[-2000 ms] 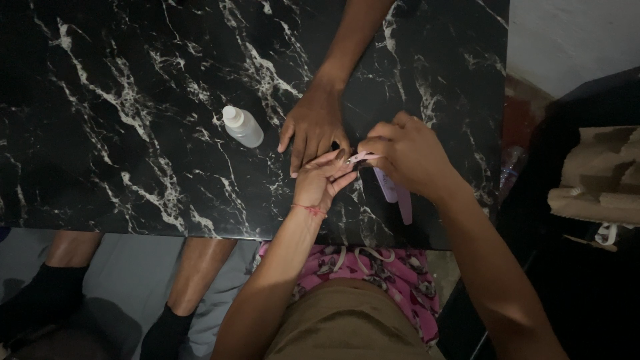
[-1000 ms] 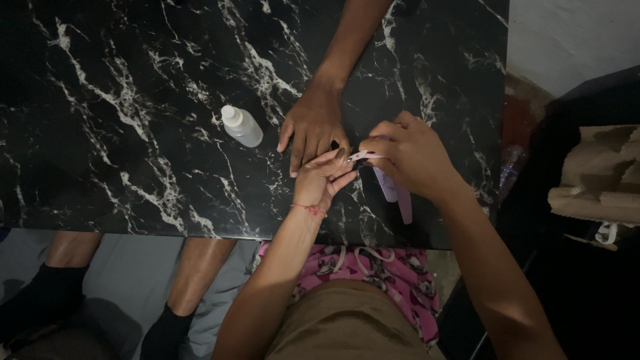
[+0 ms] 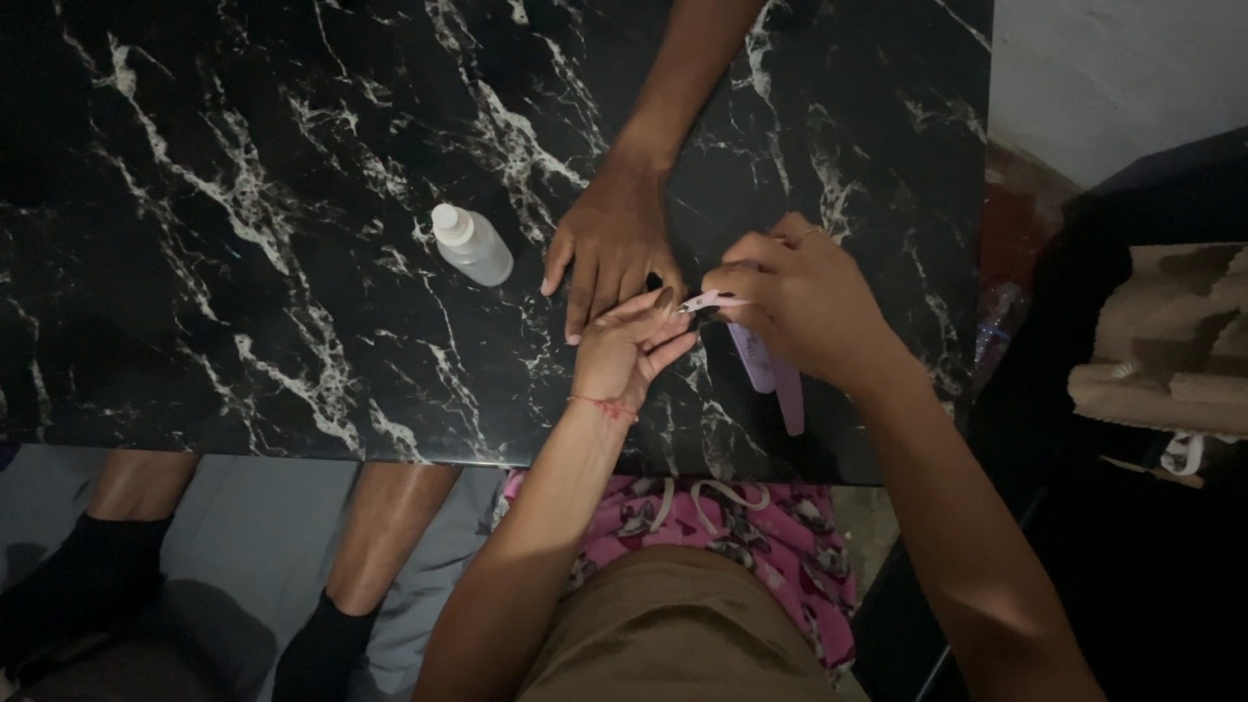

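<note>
My left hand [image 3: 629,346], palm up with a red cord at the wrist, holds a fingertip of another person's hand [image 3: 614,244], which lies on the black marbled table [image 3: 390,322]. In my right hand [image 3: 795,297] are pink cuticle nippers [image 3: 717,299], their metal jaws at that held fingertip. Whether the jaws are apart I cannot tell. Two flat lilac objects, probably nail files [image 3: 791,395], extend below my right hand on the table. A white-capped plastic bottle [image 3: 473,246] stands left of the other person's hand.
A person's legs in black socks [image 3: 327,639] rest on grey cloth [image 3: 244,546] below the table's near edge. To the right, brown crumpled paper [image 3: 1170,341] lies over something dark. A pale wall [image 3: 1121,78] meets the floor beyond the table's right edge.
</note>
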